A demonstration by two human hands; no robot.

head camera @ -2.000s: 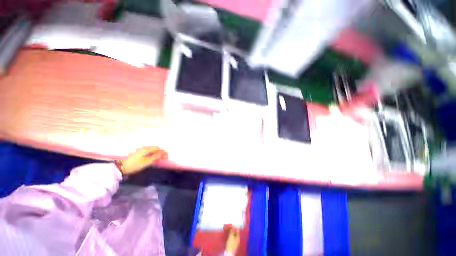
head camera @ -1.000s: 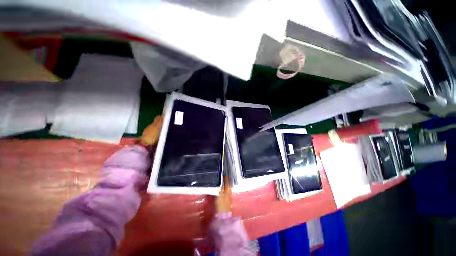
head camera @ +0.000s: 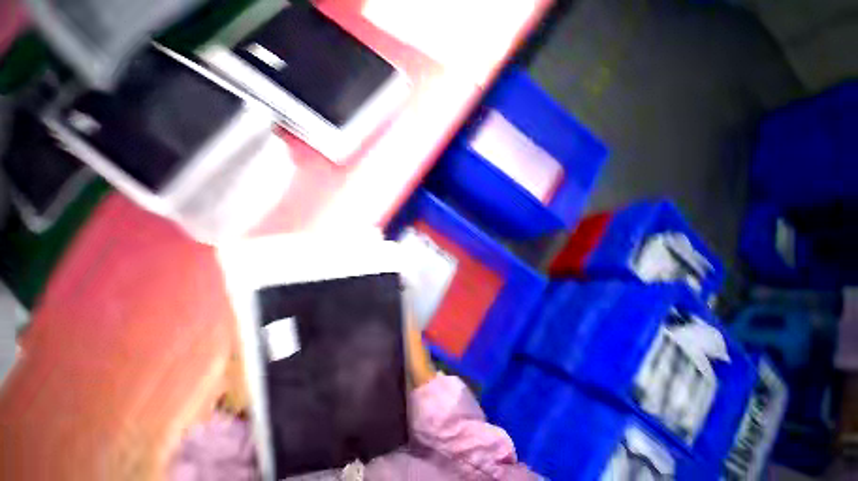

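Note:
A tablet [head camera: 339, 376] with a black face, a small white label and a pale rim is close to my body at the bench's front edge. White material shows beyond its top edge; whether there is a stack under it I cannot tell. My left hand [head camera: 233, 366], blurred and mostly hidden, grips its left side. My right hand [head camera: 420, 352] grips its right side, with only part of the fingers showing. Two tablet stacks lie on the bench, one with a black top tablet [head camera: 160, 122] and one farther right [head camera: 325, 66].
The orange-red bench [head camera: 103, 310] runs diagonally at left. Blue bins stand beside it, one holding a white and red item [head camera: 466, 305], another a pale item [head camera: 517, 155]. More blue bins [head camera: 602, 329] with white-edged contents stand at lower right. Dark floor [head camera: 649, 122] lies beyond.
Both hands have brought a labelled tablet from the bench's left stack position in toward my body. The view has swung right and down, showing more bins.

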